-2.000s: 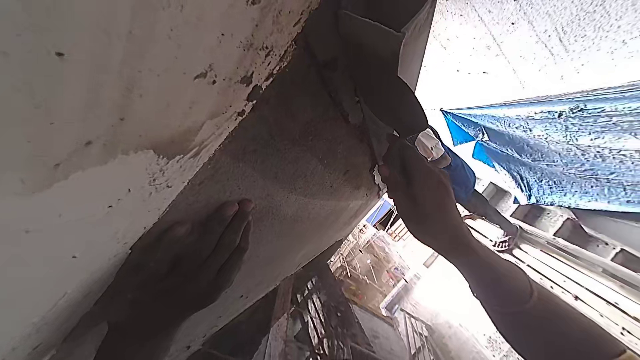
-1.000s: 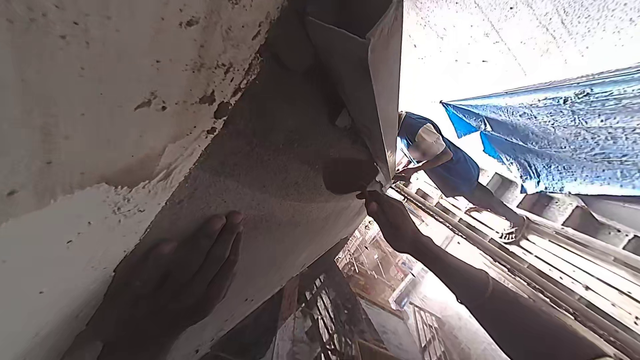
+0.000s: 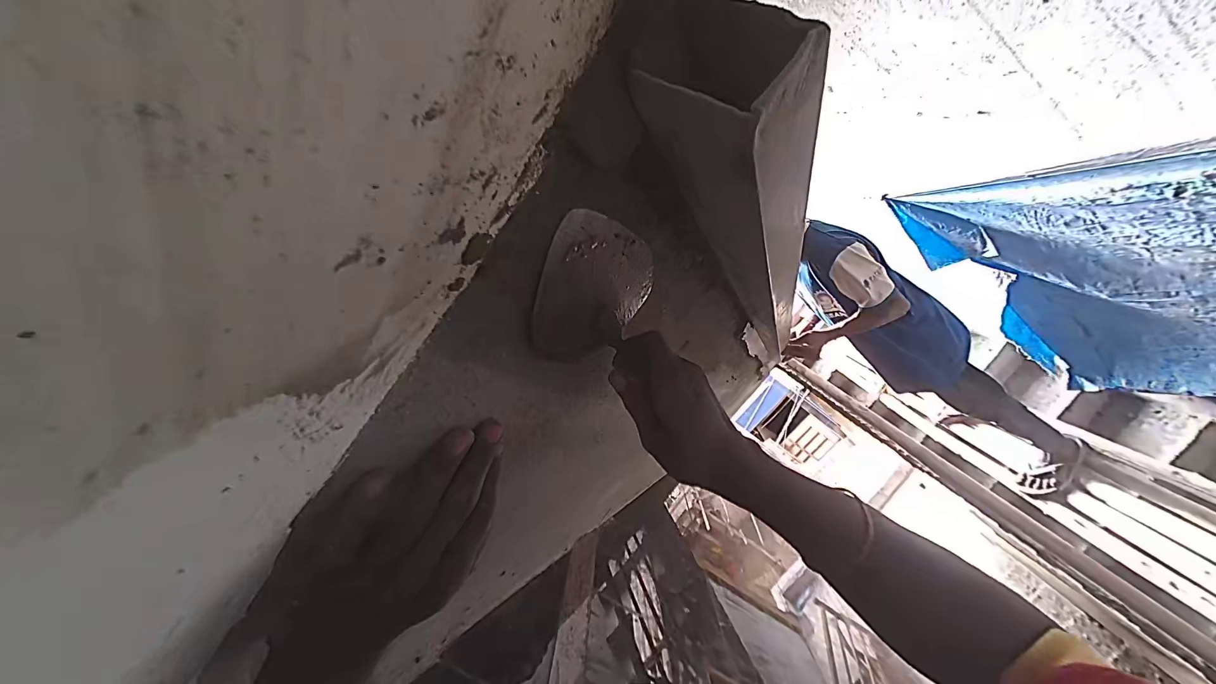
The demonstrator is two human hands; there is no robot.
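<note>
A plastering trowel (image 3: 591,283) with a rounded metal blade lies against the shaded grey plaster surface (image 3: 532,418). My right hand (image 3: 670,404) grips its handle, just below and right of the blade. Flat on the same surface, at lower left, rests my left hand (image 3: 408,541), its fingers extended and close together, holding nothing. Above and right of the trowel, a grey angular ledge (image 3: 708,161) with a thin raised edge juts out. A small pale chip (image 3: 755,344) shows near that ledge's lower tip.
Rough stained wall (image 3: 237,209) fills the left side. Beyond the ledge at right, another person (image 3: 898,304) in dark blue stands on long rails or planks (image 3: 950,456). A blue tarpaulin (image 3: 1111,275) hangs at far right. Ground and structures show far below.
My right hand has moved the trowel from beside the ledge's lower tip leftward onto the middle of the plaster surface. My left hand stays on the surface.
</note>
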